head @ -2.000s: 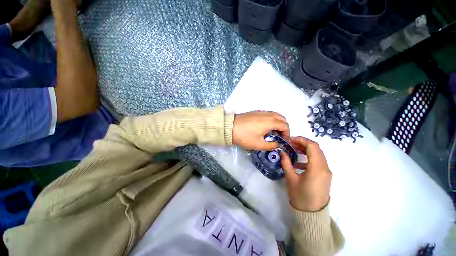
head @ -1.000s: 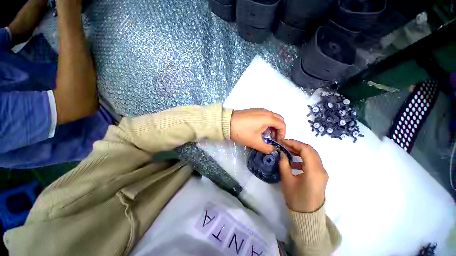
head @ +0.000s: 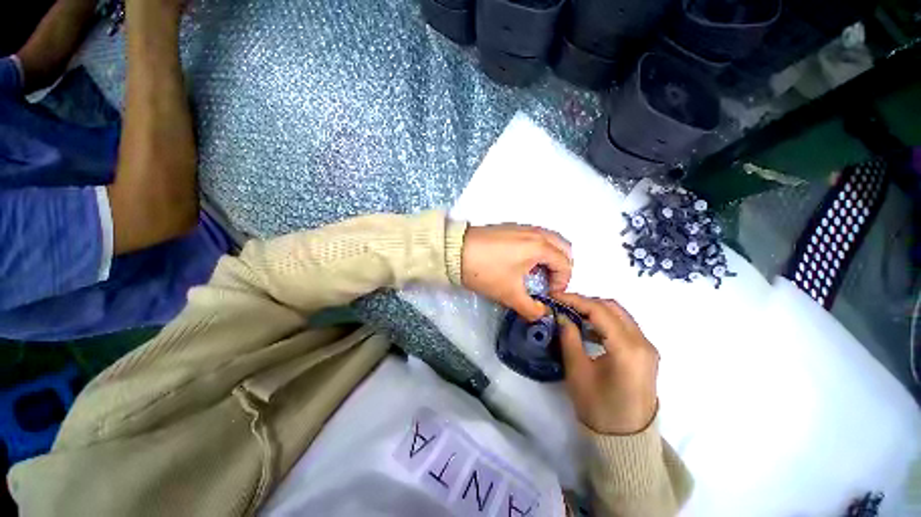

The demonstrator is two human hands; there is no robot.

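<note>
A dark housing cup (head: 518, 350) with a central boss lies on the white foam sheet, open side up. My left hand (head: 513, 265) comes from the left and grips one end of a thin black curved strip (head: 564, 309) over the cup. A small shiny piece shows at its fingertips; I cannot tell what it is. My right hand (head: 612, 372) reaches from below right and pinches the strip's other part at the cup's edge. The fingers hide part of the strip and the cup's right side.
A pile of small black clips (head: 675, 236) lies on the foam sheet (head: 747, 374) to the right. Stacked dark housings (head: 661, 106) stand at the back. Bubble wrap (head: 323, 111) covers the bench. Another person's arm (head: 157, 151) is at the left. A white-dotted black strip (head: 836, 234) is far right.
Both hands have shifted slightly down and left with the strip. The strip sits lower against the cup, which has also moved slightly down and left.
</note>
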